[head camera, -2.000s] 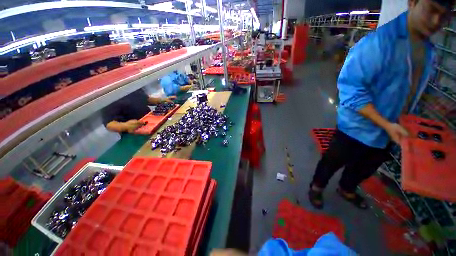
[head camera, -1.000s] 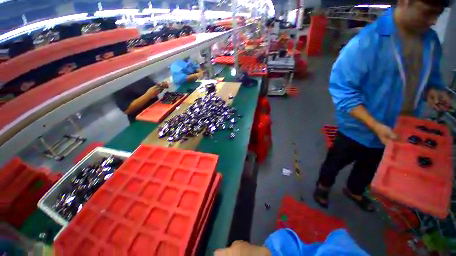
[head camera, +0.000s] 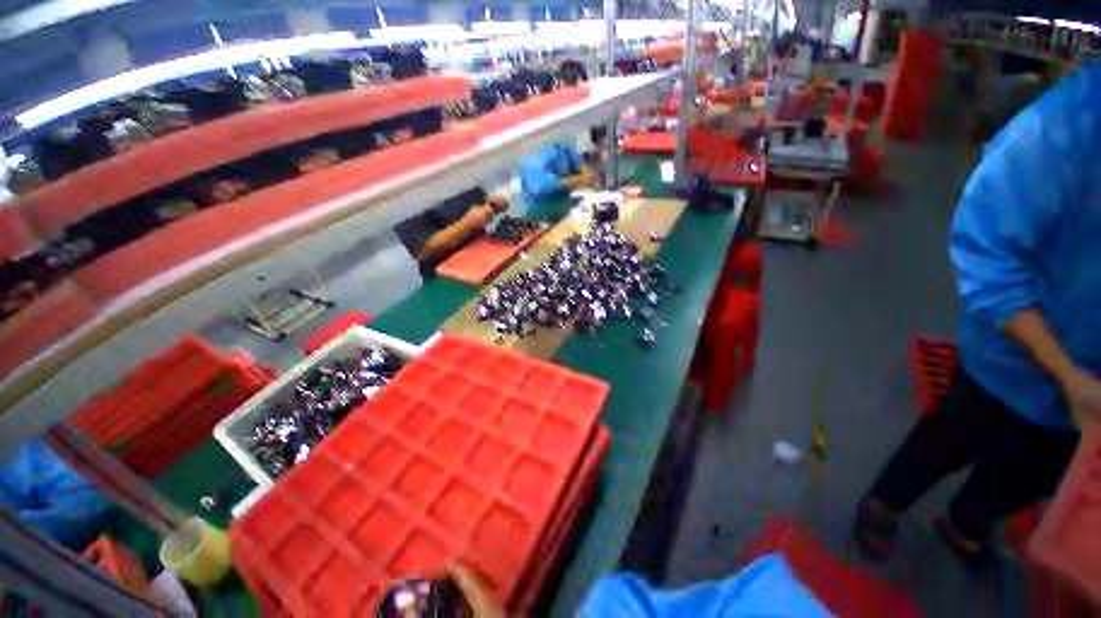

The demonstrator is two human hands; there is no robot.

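Observation:
A stack of red pocket trays (head camera: 453,417) lies on the bench in front of me, its visible top pockets red and empty. My right hand (head camera: 478,594) is at the bottom edge over the near end of the stack, mostly cut off. It holds a dark shiny part (head camera: 417,598), also cut off by the edge. My blue sleeve (head camera: 694,594) shows to the right. My left hand is not in view. A white bin (head camera: 256,456) of dark shiny parts stands behind the stack, on its left.
A loose parts pile (head camera: 580,284) lies on a tan board (head camera: 658,220) further along the green bench. A yellow cup (head camera: 196,551) stands by a slanting post (head camera: 115,478) at left. Another person's arm (head camera: 459,229) is beside a red tray. A person in blue (head camera: 1038,229) stands at right.
The view has turned left, bringing in the post and yellow cup. My right hand has moved left onto the tray stack, with a dark part now showing. The standing person is partly out of view.

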